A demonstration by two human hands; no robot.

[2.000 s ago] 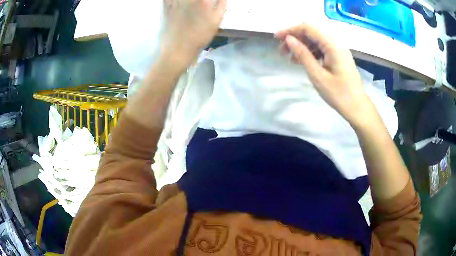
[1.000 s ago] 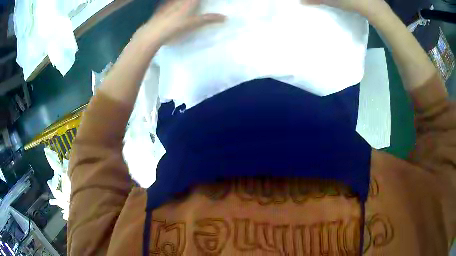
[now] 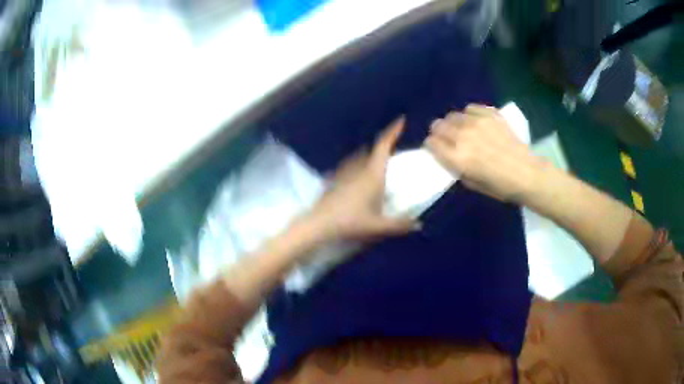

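A white cloth panel [image 3: 416,180] lies bunched over the navy apron on my lap. My right hand [image 3: 484,154] is closed on its right part, and a white end shows beyond the knuckles. My left hand [image 3: 367,191] is at the left of this bunched part, blurred, with thumb and fingers spread; whether it grips the cloth is not clear. More white cloth [image 3: 255,210] hangs at the left of my lap, partly behind my left forearm.
The white table [image 3: 247,71] runs diagonally at upper left, with a blue tray [image 3: 285,10] on it and white cloth [image 3: 90,150] over its left end. A yellow basket [image 3: 139,334] stands lower left. A box [image 3: 637,101] is at upper right; white material [image 3: 551,247] lies right of my lap.
The view has turned and the table shows again. The cloth spread over the lap is now bunched. Both hands have come down and closer together; the right hand has closed on cloth.
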